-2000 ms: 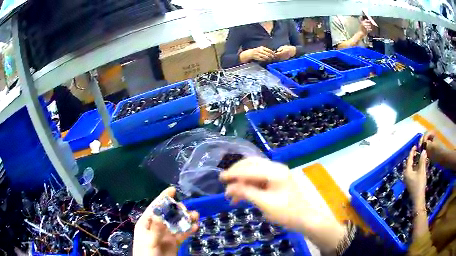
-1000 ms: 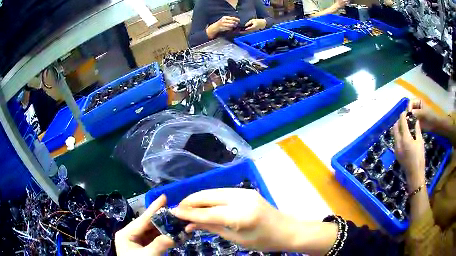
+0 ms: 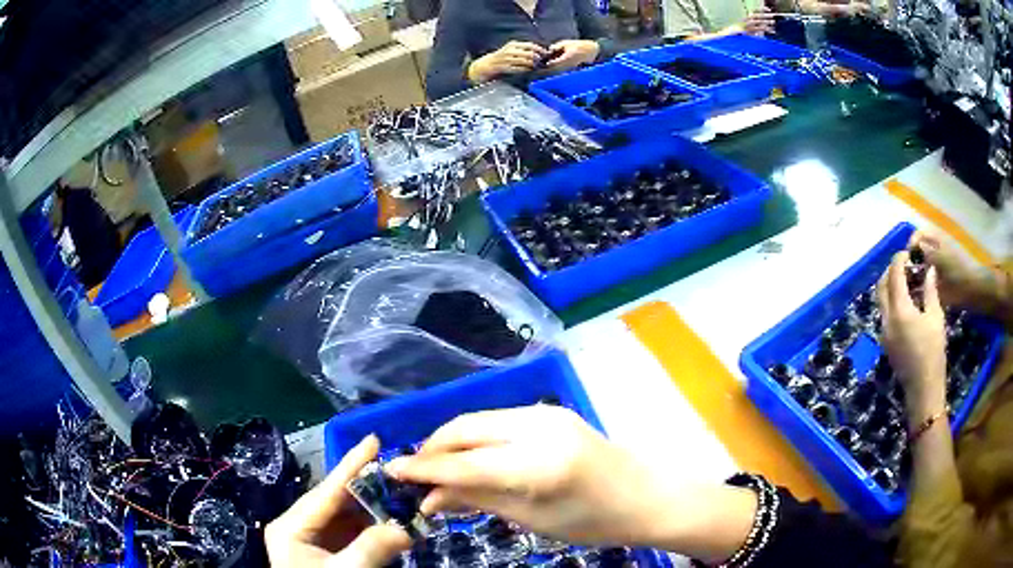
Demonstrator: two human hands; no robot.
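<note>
A small square camera module (image 3: 383,497) with a black round part on top is held above the near blue tray (image 3: 467,391). My left hand (image 3: 322,521) grips it by its edges from the left. My right hand (image 3: 533,472) has its thumb and fingertips on the black top of the module from the right; whether they hold a separate part is hidden. Rows of modules stand in the near tray, partly covered by my hands. A clear plastic bag (image 3: 372,322) lies open behind the tray, with a dark heap inside.
A person's hands (image 3: 916,322) work over a blue tray (image 3: 766,372) at right. Another tray of modules (image 3: 567,291) stands on the green belt (image 3: 222,377). Wired housings (image 3: 167,488) are piled at left. A metal post (image 3: 67,316) rises at left. A person in grey sits opposite.
Since two seconds ago, my right hand has come from near the bag mouth to the module in my left hand. In the last second both hands have stayed together there with little movement.
</note>
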